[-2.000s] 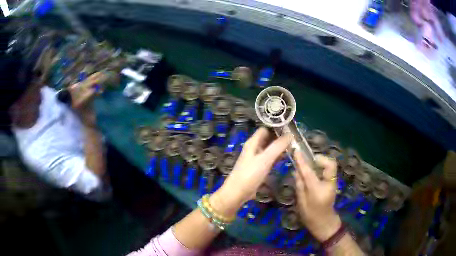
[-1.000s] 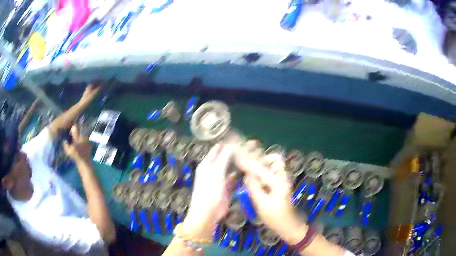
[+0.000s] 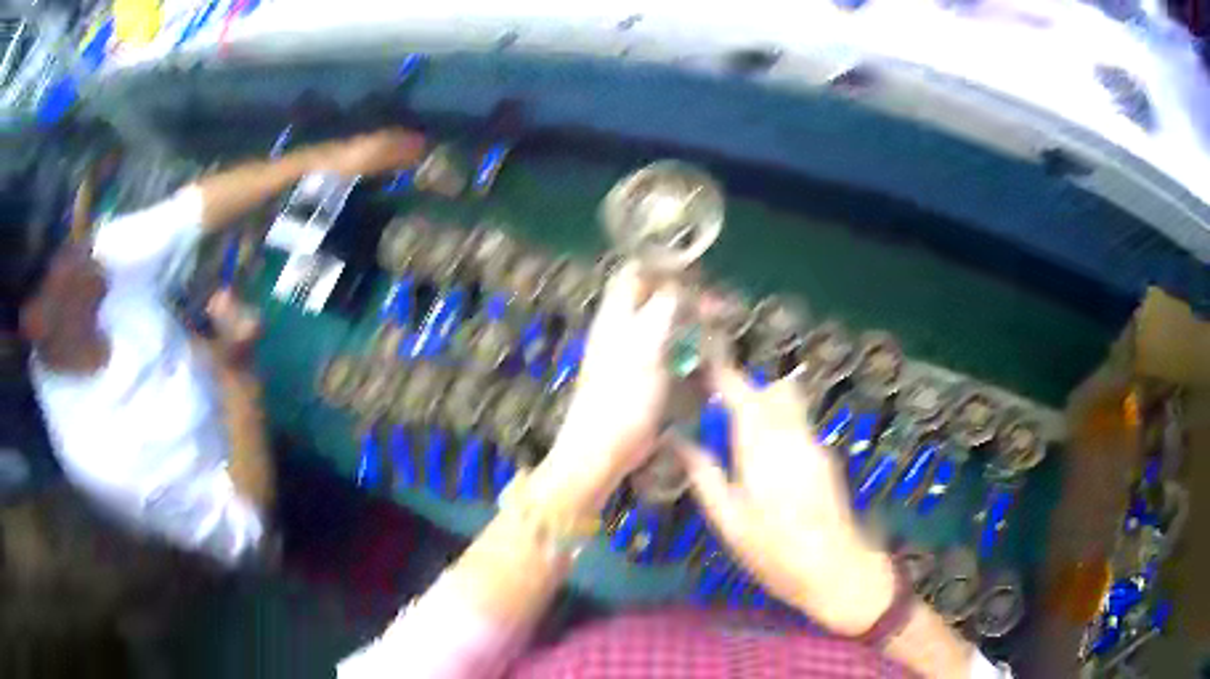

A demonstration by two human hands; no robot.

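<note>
My left hand holds a fan unit by the part just below its round beige-grey housing, whose spoked end faces up towards me. A small green piece shows below the housing, beside my left fingers. My right hand is at the right of the unit's lower part, with thumb and fingers spread and nothing visibly gripped. A blue battery shows between my hands; blur hides whether it belongs to the held unit. Both hands are blurred.
Rows of fan units lie on the green mat below and beside my hands. An open carton of jumbled units stands at right. A coworker at left reaches towards loose units. A raised white shelf runs along the back.
The held unit has moved up and right in view. My right hand has come away from the unit and its fingers have spread. The coworker's arm has stretched out to the loose units.
</note>
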